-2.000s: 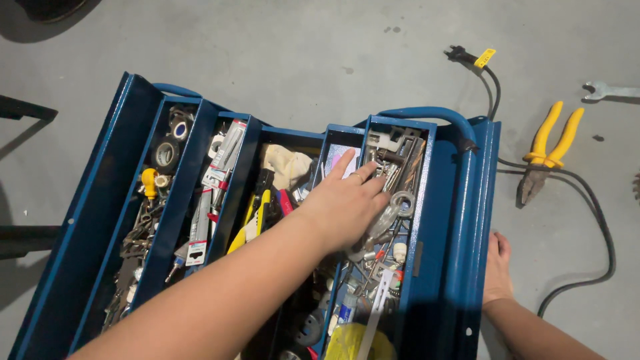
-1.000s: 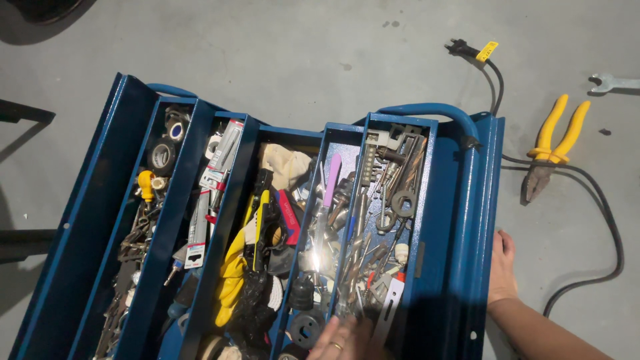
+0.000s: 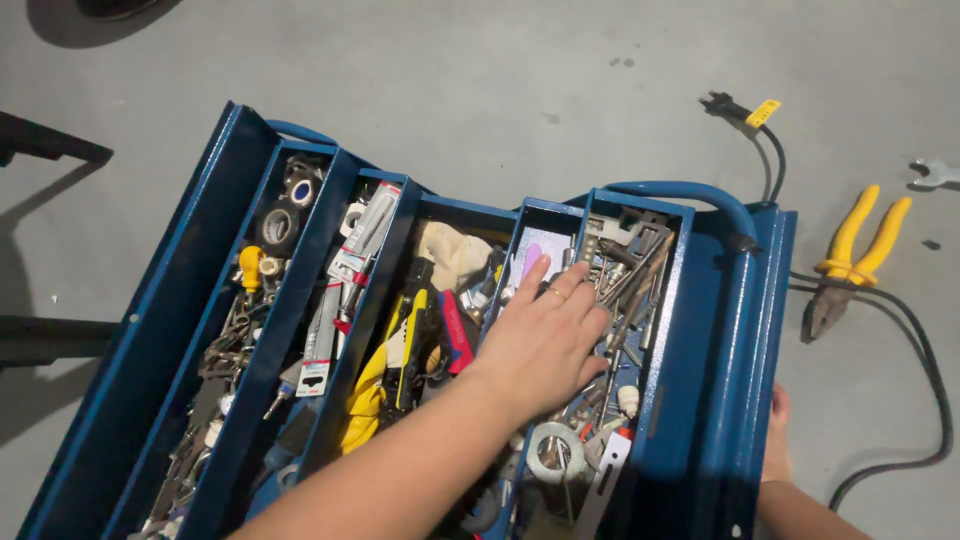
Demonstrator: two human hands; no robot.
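Note:
A blue metal cantilever toolbox (image 3: 780, 247) stands spread wide. My left hand (image 3: 547, 330), with a ring on one finger, lies palm down over the divider of its two right-hand trays, fingers apart, over drill bits (image 3: 630, 292) and small hardware. Nothing shows held in it, though its palm is hidden. A purple strip (image 3: 532, 256) lies by its fingertips. Just below are a large metal ring (image 3: 555, 452) and a slotted metal strip (image 3: 606, 476). Partly hidden, my right hand (image 3: 778, 439) is against the toolbox's outer right side; its fingers cannot be made out.
Combination pliers with yellow handles (image 3: 855, 236), a black power cord (image 3: 930, 360) and an open-end wrench (image 3: 937, 173) lie on the floor at right. Other trays hold black tape (image 3: 279, 227), packaged blades (image 3: 321, 330) and a yellow cloth or glove (image 3: 364, 405). Dark legs (image 3: 52, 337) stand at left.
My left hand was at the bottom of the right-hand trays a second ago and is now farther up them. The large metal ring, earlier higher in the tray, now lies lower. The view has shifted.

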